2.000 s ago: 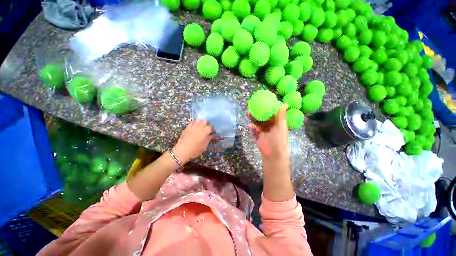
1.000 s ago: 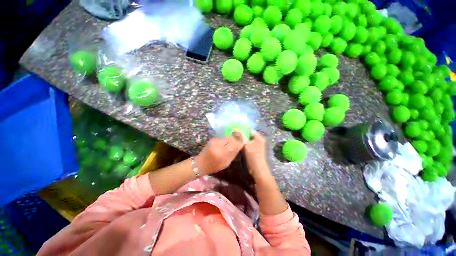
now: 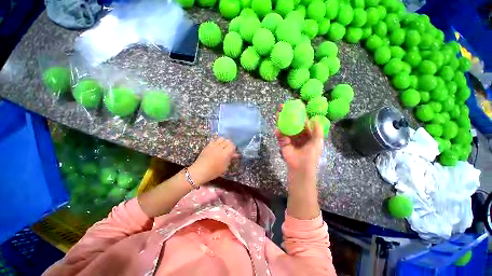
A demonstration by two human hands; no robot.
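Note:
My right hand (image 3: 302, 146) holds a bright green spiky ball (image 3: 292, 117) upright in its fingers, above the tabletop right of centre. An empty clear poly bag (image 3: 238, 125) lies flat in front of me. My left hand (image 3: 217, 157) is at the bag's near edge, its fingertips closed on it; the exact pinch is small and blurred. The ball and bag are apart. Several bagged balls (image 3: 156, 104) lie in a row on the left of the table.
A large heap of green balls (image 3: 426, 81) covers the back and right. A phone (image 3: 185, 46) lies beside the bag stack (image 3: 116, 35). A metal can (image 3: 380, 131), white rags (image 3: 426, 183) and a loose ball (image 3: 400, 206) are at right. Blue totes (image 3: 29, 167) and a yellow crate (image 3: 59, 229) stand below the edge.
My hands were together on a ball in a bag and are now apart. One more bagged ball lies in the left row. My right hand has taken another ball. The view has shifted.

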